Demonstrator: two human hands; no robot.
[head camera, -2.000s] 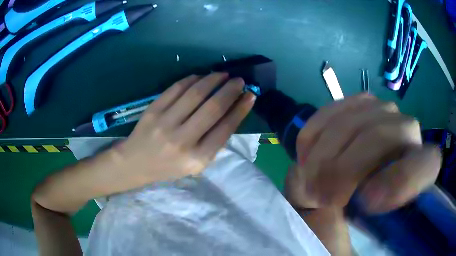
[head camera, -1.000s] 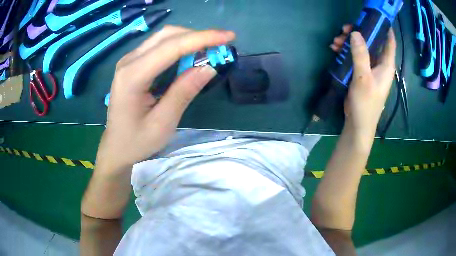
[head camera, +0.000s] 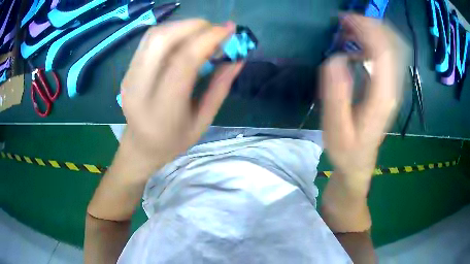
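My left hand (head camera: 165, 87) is closed around a light blue and black device body (head camera: 239, 45). Its rounded end sticks out past my fingertips, and my palm hides most of the rest. My right hand (head camera: 361, 98) is blurred, with thumb and fingers apart, over the blue-and-black electric screwdriver (head camera: 378, 7). The screwdriver lies on the mat, mostly hidden by that hand. A small pale spot shows between the fingers; I cannot tell what it is. The black fixture (head camera: 273, 80) lies dark and blurred between my hands.
Light blue and black housings (head camera: 103, 46) lie at upper left. Red-handled scissors (head camera: 45, 93) and a brown cardboard piece (head camera: 11, 92) are at left. Tweezers (head camera: 417, 87) and a black cord (head camera: 410, 31) are at right, with more housings (head camera: 444, 46) at far right.
My right hand has come off the screwdriver's barrel and moved slightly left, its fingers spread. My left hand has moved a little right and up with the device.
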